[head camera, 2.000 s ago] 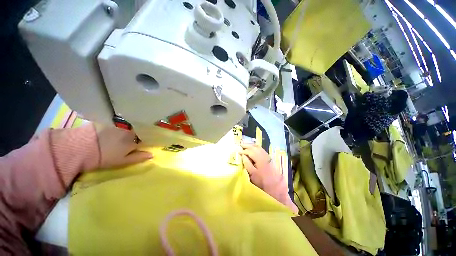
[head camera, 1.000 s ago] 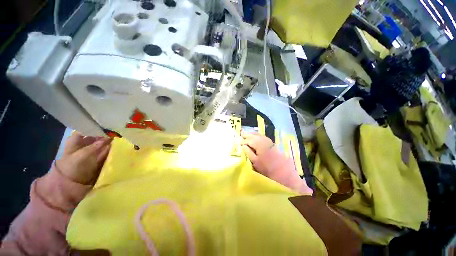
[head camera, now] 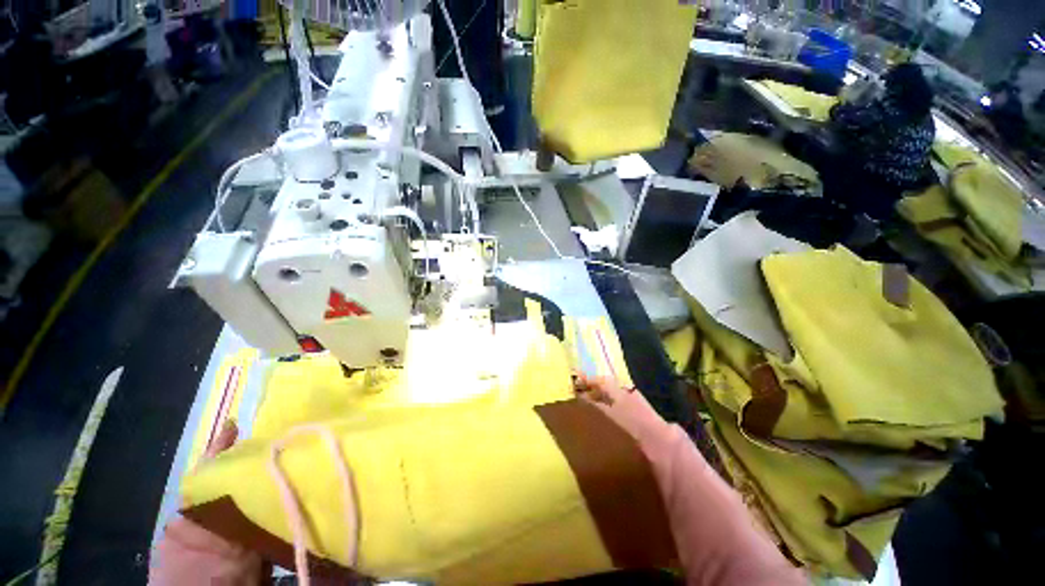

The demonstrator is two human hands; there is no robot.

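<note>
The yellow tote bag body (head camera: 458,486) lies in front of the sewing machine, with brown patches at its left and right ends. My left hand (head camera: 212,549) holds the bag's lower left end from beneath; most of its fingers are hidden. My right hand (head camera: 613,395) is at the bag's upper right edge, beside the brown patch (head camera: 602,475); its fingers are partly hidden. The white pattern sewing machine (head camera: 332,286) with a red logo stands behind the bag. Its lamp glares over the needle area, so the clamp cannot be made out. A pink drawstring hangs over the bag.
A pale base plate (head camera: 197,424) with yellow tape strips lies under the work. Stacked yellow, brown and grey bag pieces (head camera: 871,343) are at right. A dark control panel (head camera: 668,223) stands behind them. A yellow bag (head camera: 613,74) hangs at the back. A person (head camera: 888,126) sits at upper right.
The view has pulled back from the machine. My left hand has moved from beside the machine head down to the bag's lower left end. The bag's brown ends now show more, and its near side is bunched up.
</note>
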